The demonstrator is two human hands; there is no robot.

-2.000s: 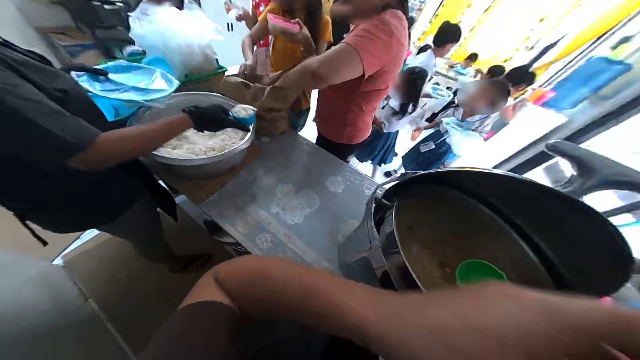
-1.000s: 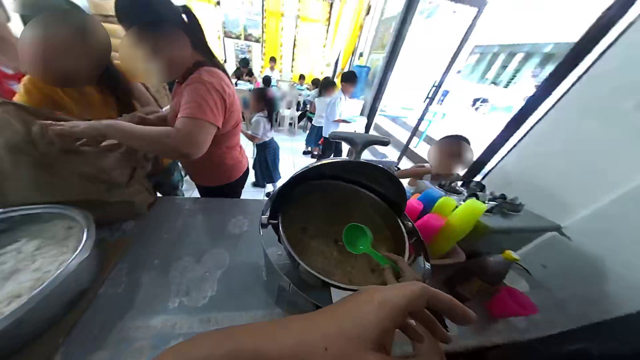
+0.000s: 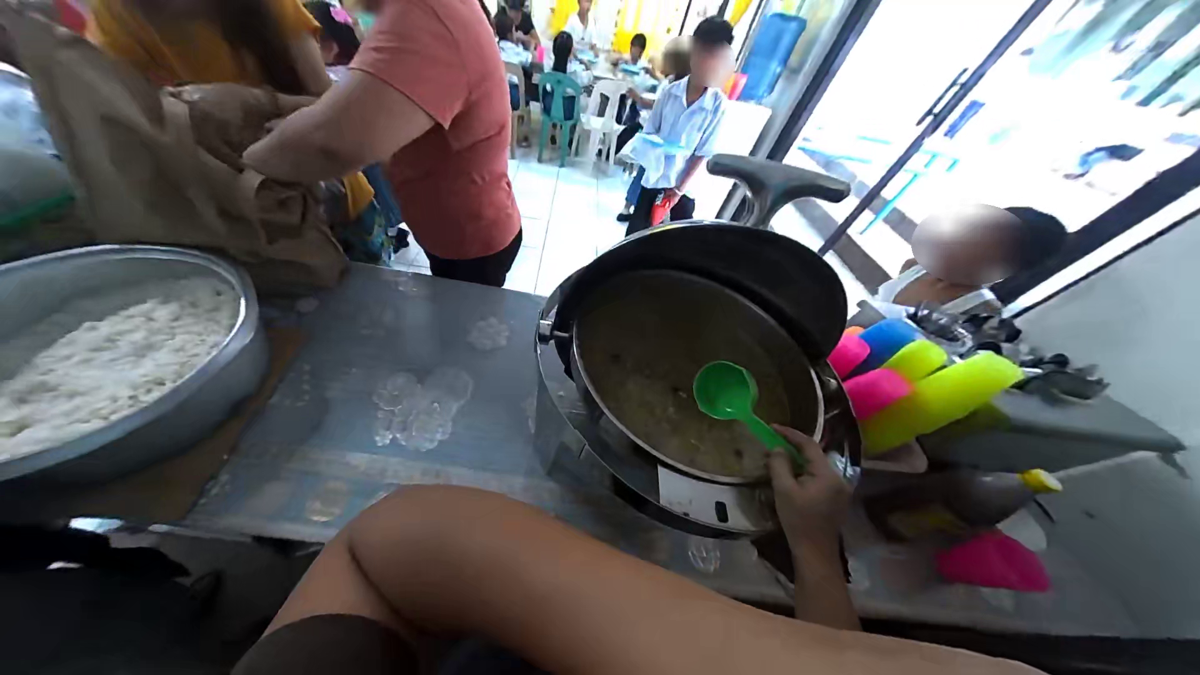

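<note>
My right hand (image 3: pixel 811 483) is closed around the handle of a green plastic ladle (image 3: pixel 727 391). The ladle's bowl is over the brownish soup in a round metal pot (image 3: pixel 600 436), whose dark lid stands raised at the back. My left forearm crosses the lower part of the view toward the right, in front of my right forearm. The left hand itself lies outside the frame. At the far left, a large metal basin (image 3: pixel 246 328) holds white rice (image 3: pixel 122 366).
Pink, blue and yellow-green plastic cups (image 3: pixel 937 398) lie right of the pot, near metal utensils (image 3: pixel 1059 370), a yellow-capped bottle (image 3: pixel 947 502) and a pink plastic item (image 3: pixel 994 562). A person in a salmon shirt handles a brown bag (image 3: pixel 178 169) across the table (image 3: pixel 375 309). Another person is at right.
My left hand, seen near the ladle a second ago, has gone out of view. The view swung right from the rice basin two seconds ago. My right hand is now plainly visible on the ladle.
</note>
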